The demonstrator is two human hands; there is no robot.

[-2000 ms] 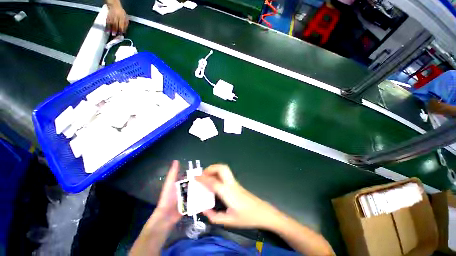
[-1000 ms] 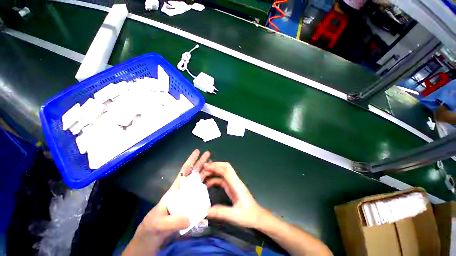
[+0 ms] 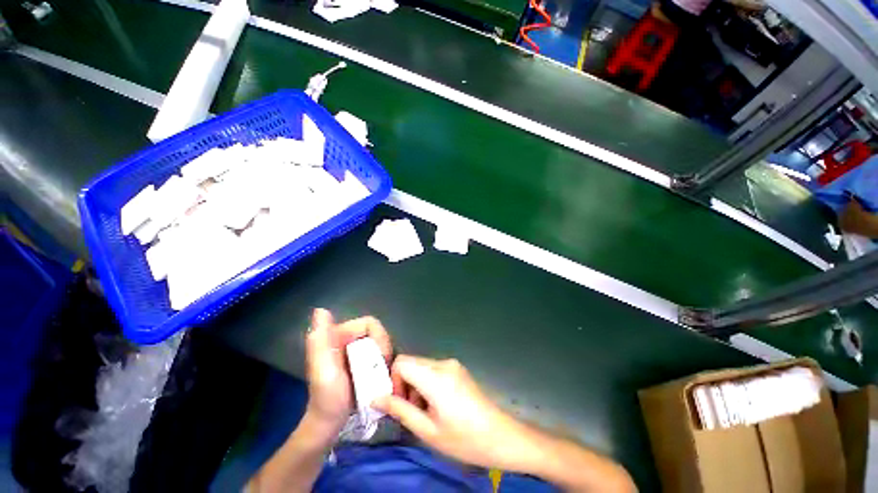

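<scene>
A white power adapter (image 3: 369, 373) is held upright on its narrow side between my hands, low in the middle of the view. My left hand (image 3: 330, 377) wraps it from the left with fingers behind it. My right hand (image 3: 435, 402) grips its right side with thumb and fingers. The white cable (image 3: 358, 425) hangs bunched below the adapter. The inside of the housing does not show. Loose white covers (image 3: 396, 240) lie on the dark green work surface near the belt edge, with another white piece (image 3: 451, 238) beside them.
A blue basket (image 3: 234, 317) full of white covers stands at left. A long white bar (image 3: 199, 72) lies across the green conveyor belt (image 3: 539, 183). Another adapter (image 3: 353, 126) is on the belt behind the basket. A cardboard carton (image 3: 736, 460) is at lower right. A person's arm shows at far right.
The adapter in my hands, earlier open at one side, has been turned to show a narrow white side. The adapter on the belt has moved left, behind the basket. Another person's hand has left the white bar.
</scene>
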